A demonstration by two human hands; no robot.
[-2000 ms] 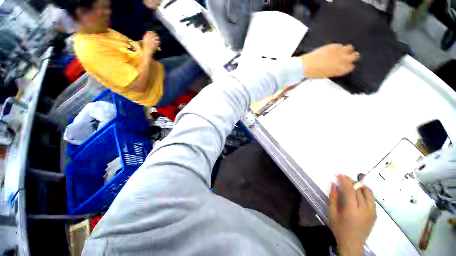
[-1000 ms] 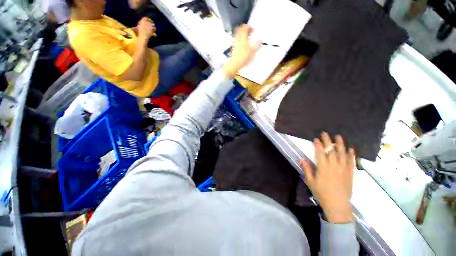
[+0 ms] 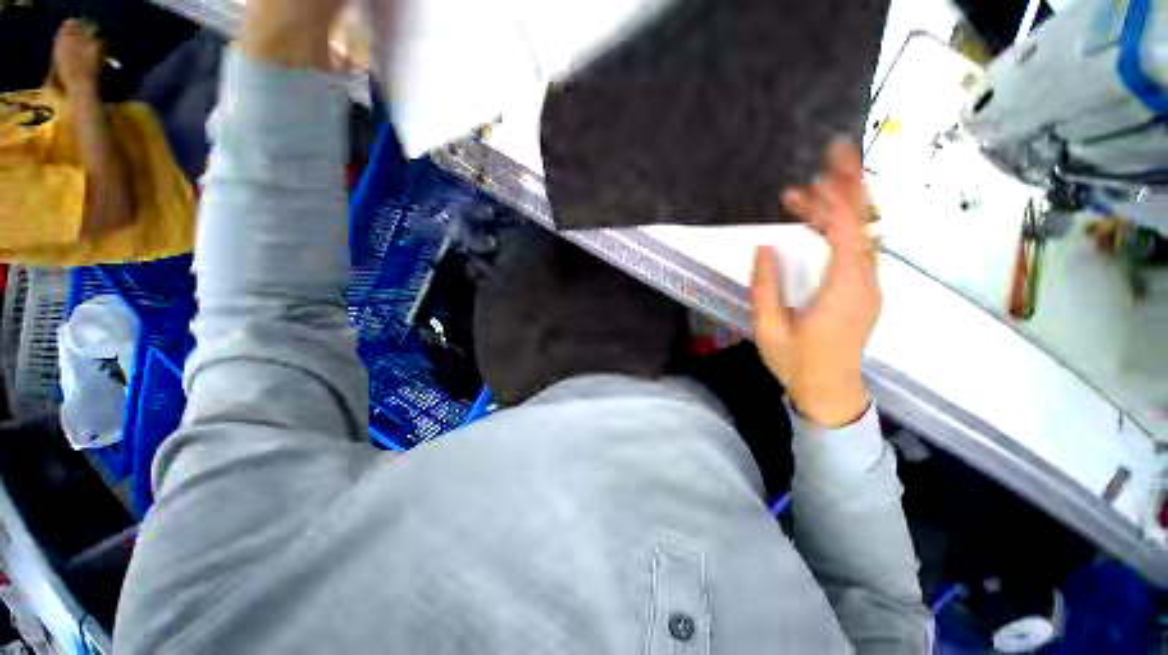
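A dark cut fabric panel [image 3: 717, 122] lies on the white table, its near edge at the table's front edge. The white marking template [image 3: 468, 64] is at the top of the view, blurred, partly over the panel's left side. My left hand [image 3: 301, 28] is at the top edge beside the template, cut off and blurred; its fingers are mostly hidden. My right hand [image 3: 826, 301] is at the panel's near right corner, fingers apart and blurred. Whether it holds a pen cannot be seen.
The sewing machine [image 3: 1082, 96] stands at upper right, with a tool with an orange-brown handle [image 3: 1025, 275] by it. Blue crates [image 3: 160, 371] stand below left. A person in a yellow shirt [image 3: 154, 192] sits at left. Dark cloth [image 3: 570, 320] lies between me and the table.
The view has turned to the right. The template has moved from beside the fabric panel to partly over its left side, with my left hand at it. My right hand has lifted off the panel's near edge.
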